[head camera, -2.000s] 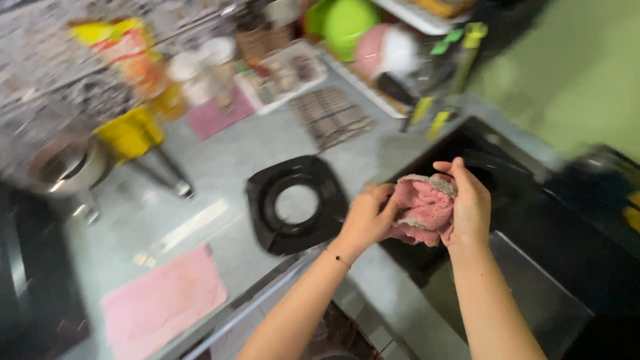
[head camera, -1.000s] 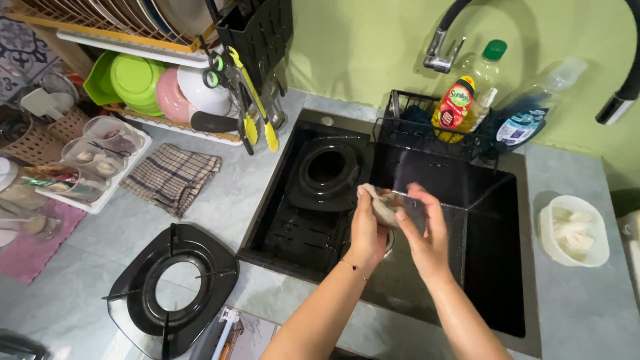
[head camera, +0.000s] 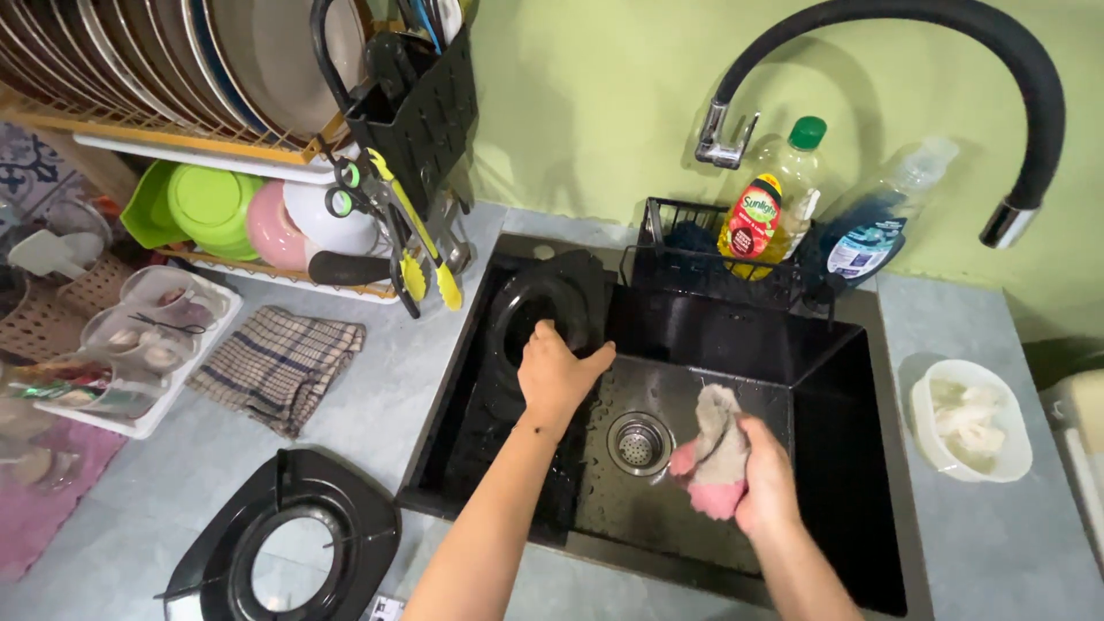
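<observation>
My right hand holds a pink and grey cloth over the basin of the black sink, right of the metal drain strainer. With fingers apart, my left hand reaches over a black stove-burner drip pan lying in the left part of the sink; whether the fingertips touch it I cannot tell. A second black drip pan with a round central hole and a pan support rests on the grey counter left of the sink.
Behind the sink stand a black wire caddy, a dish soap bottle and a blue liquid bottle. A black faucet arches above. A checked cloth and a dish rack are at left, a white tub at right.
My left hand has left the cloth and moved over the drip pan in the sink. The cloth is now in my right hand alone. The view swung from the counter to the sink.
</observation>
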